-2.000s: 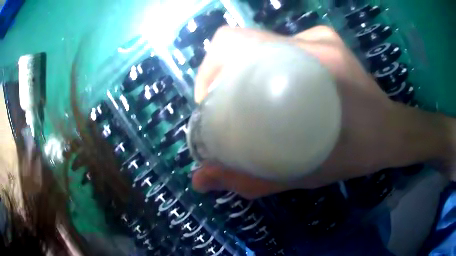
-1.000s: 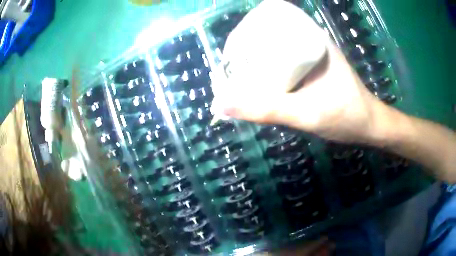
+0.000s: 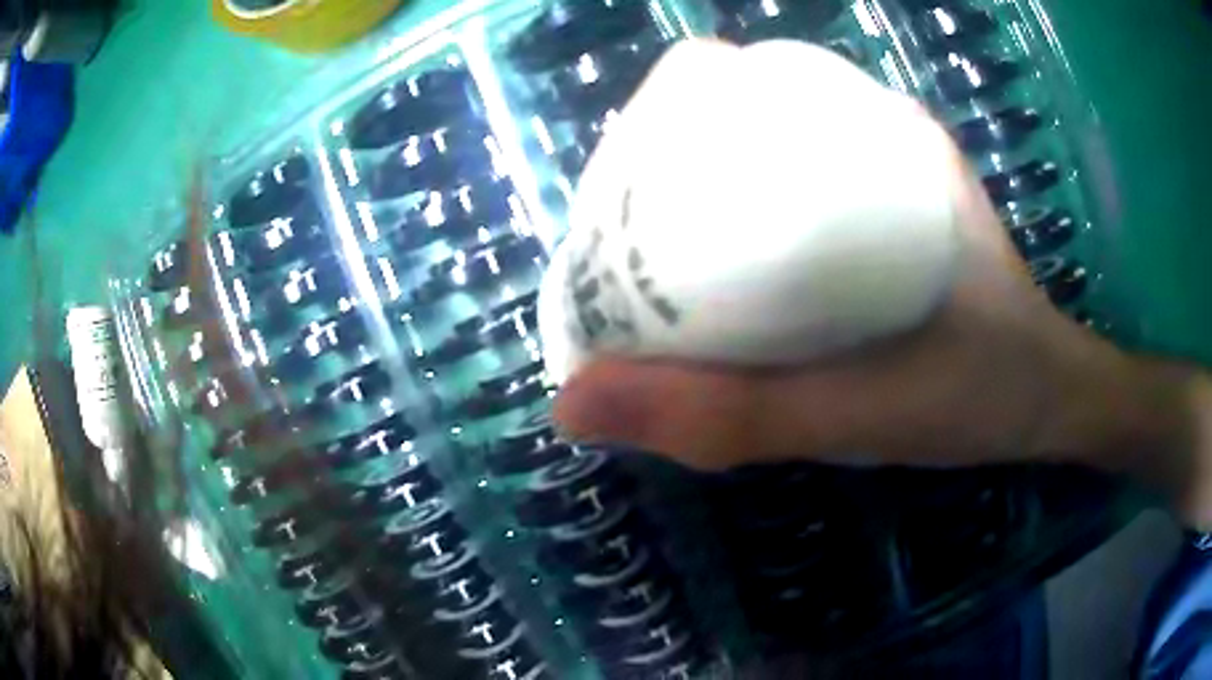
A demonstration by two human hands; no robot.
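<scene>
My right hand [image 3: 917, 392] comes in from the right edge and is closed around a white squeeze bottle [image 3: 784, 199]. The bottle's round base faces the camera, with dark print on its left side. Its nozzle is hidden. The bottle and hand are over a clear plastic tray [image 3: 348, 246]. Rows of glossy black round parts [image 3: 432, 213] with bright metal pins stand between the tray's ridges. The hand and bottle hide the parts beneath them. Pale curved lines show around several pins. My left hand is not in view.
A yellow tape roll [image 3: 332, 29] is cut off at the top edge. Blue plastic [image 3: 37, 126] is at the upper left. A small white printed tube [image 3: 96, 372] lies left of the tray. Tan cardboard [image 3: 24, 445] is at the left edge. Dark blurred strands cross the lower left. Blue clothing [image 3: 1180, 618] shows lower right.
Since one second ago, the bottle and my right hand appear lower and larger, and the printed side shows more. The view has shifted, with more of the tape roll visible.
</scene>
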